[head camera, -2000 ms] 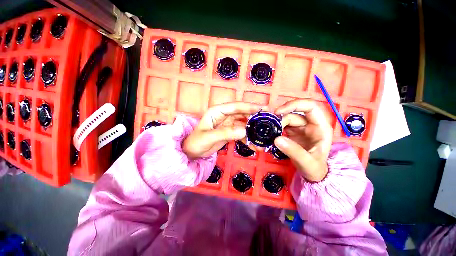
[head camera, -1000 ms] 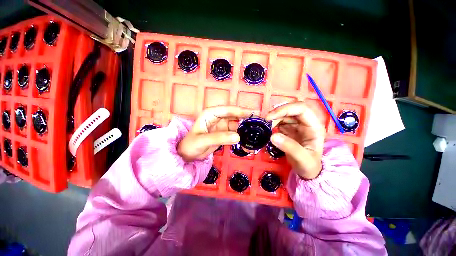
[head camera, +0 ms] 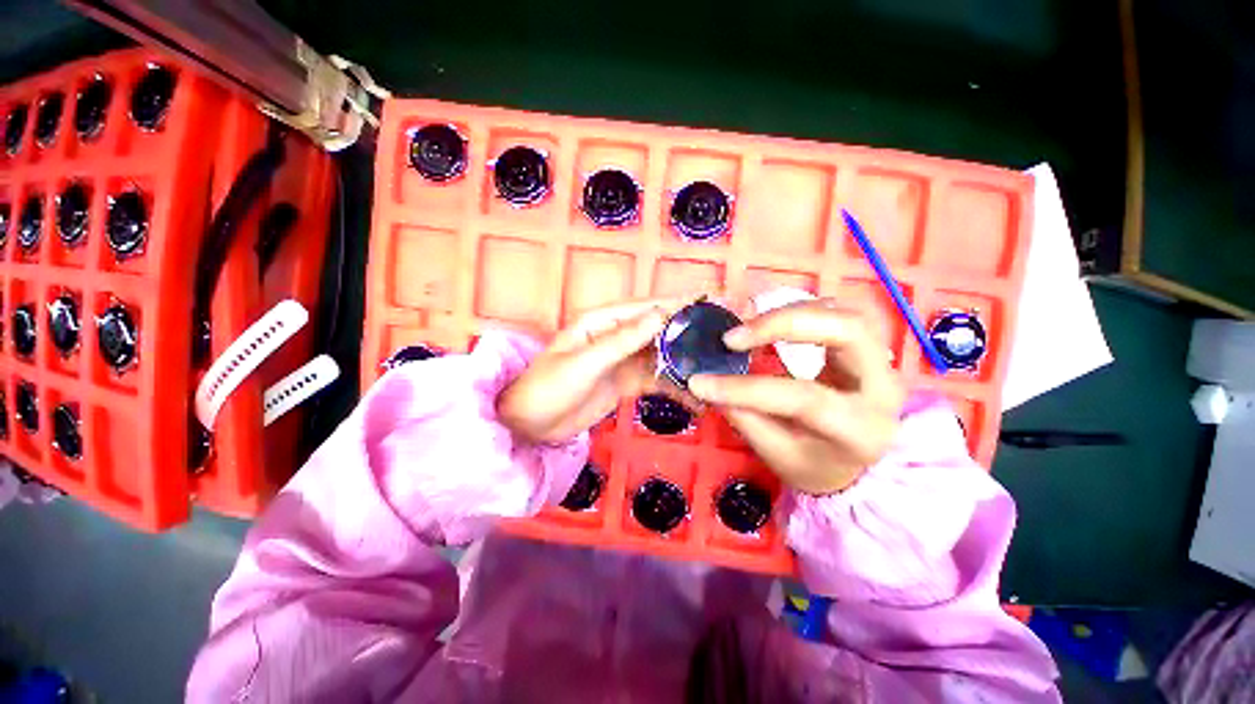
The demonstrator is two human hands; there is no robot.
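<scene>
A round black watch head (head camera: pixel 699 341) is held above the middle of the red-orange tray (head camera: pixel 881 151), its smooth glossy side showing. My right hand (head camera: pixel 819 399) pinches it between thumb and fingers, and a small white cloth (head camera: pixel 796 330) shows between that hand's fingers. My left hand (head camera: pixel 585 374) is at the watch head's left edge, its fingers partly behind it. Other watch heads, such as one at the top left (head camera: pixel 438 151), lie in the tray's pockets. My hands and sleeves hide part of the tray.
A blue stick (head camera: pixel 892 289) lies across the tray's right side. Tilted filled trays (head camera: pixel 172 303) stand at left with white straps (head camera: pixel 255 360) and dark bands. A white sheet (head camera: pixel 1060 296) lies under the tray's right edge. A thin dark tool (head camera: pixel 1063 439) and a white box (head camera: pixel 1228 468) are at right.
The watch head has turned from its ringed back to its smooth side. My right fingers have moved onto its face and edge, and the white cloth shows more.
</scene>
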